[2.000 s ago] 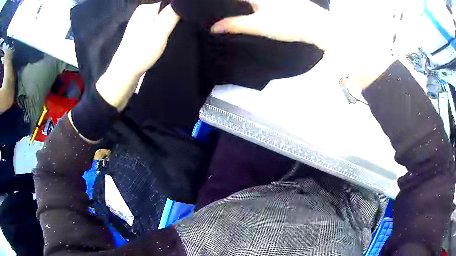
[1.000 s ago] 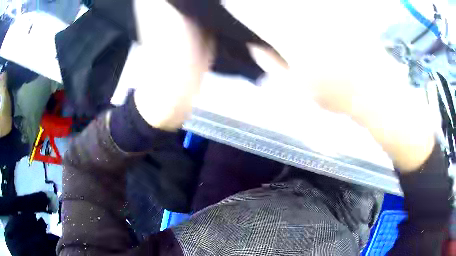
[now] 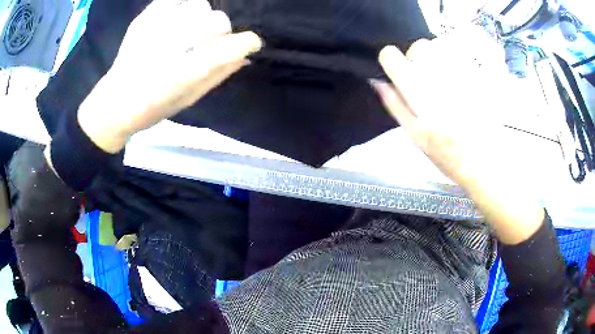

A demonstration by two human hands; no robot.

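Observation:
A large black garment piece (image 3: 306,124) lies over the white table, its pointed lower edge near the table's front edge. A fold or seam runs across it between my hands. My left hand (image 3: 169,65) is at the upper left, its thumb and fingers closed on the cloth. My right hand (image 3: 443,91) is at the upper right, washed out, with thumb and fingertips at the cloth's right side; whether it grips the cloth is hard to tell. More black cloth (image 3: 189,222) hangs below the table edge at the left.
A grey measuring scale (image 3: 352,192) runs along the front table edge. Scissors with black handles (image 3: 577,156) lie at the right. A blue crate (image 3: 111,261) with dark patterned pieces (image 3: 169,261) stands at lower left, a blue grid crate (image 3: 574,248) at right. Pale machine parts show at upper right.
The black cloth is now spread wider across the table. My hands have moved apart, one at each side of it. The view has turned, and the red stool has mostly left it.

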